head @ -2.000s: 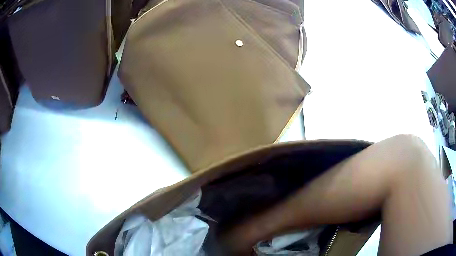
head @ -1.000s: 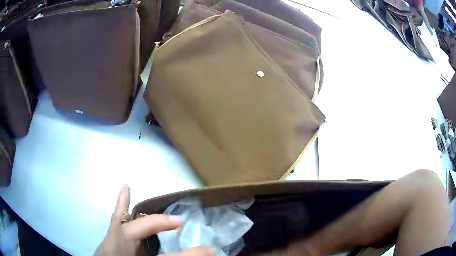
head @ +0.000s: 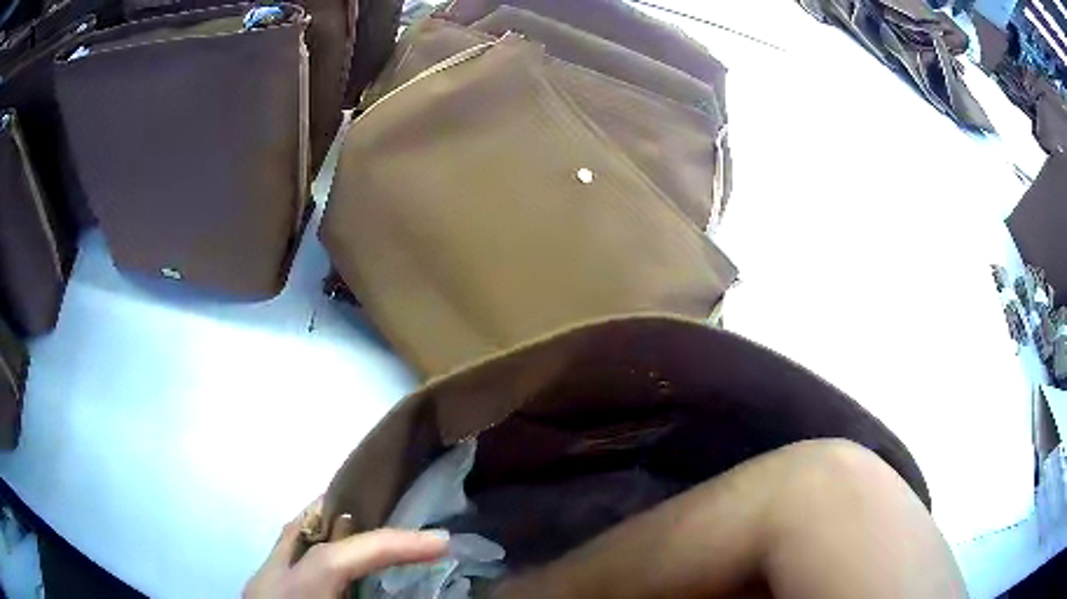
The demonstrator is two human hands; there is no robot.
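Note:
The brown handbag (head: 796,386) is at the bottom centre with its wide mouth open towards me, its dark lining showing. Crumpled white tissue (head: 435,497) lies inside at the left of the mouth. My left hand (head: 334,562) is at the bag's left corner, holding the rim, with one finger reaching over the tissue; the bottom edge cuts it off. My right forearm (head: 749,515) reaches into the bag from the lower right. My right hand is hidden inside the bag and by the picture's bottom edge.
Flat tan-brown bags (head: 503,211) overlap on the white table (head: 176,398) beyond the held bag. Filled darker bags (head: 193,152) stand at the left. More brown bags (head: 924,59) lie at the upper right, with bundled small straps (head: 1024,310) at the right edge.
The bag's mouth has opened wider, its far rim bowing up over the flat bags. My left hand has come to its left corner. My right arm has shifted left and lower.

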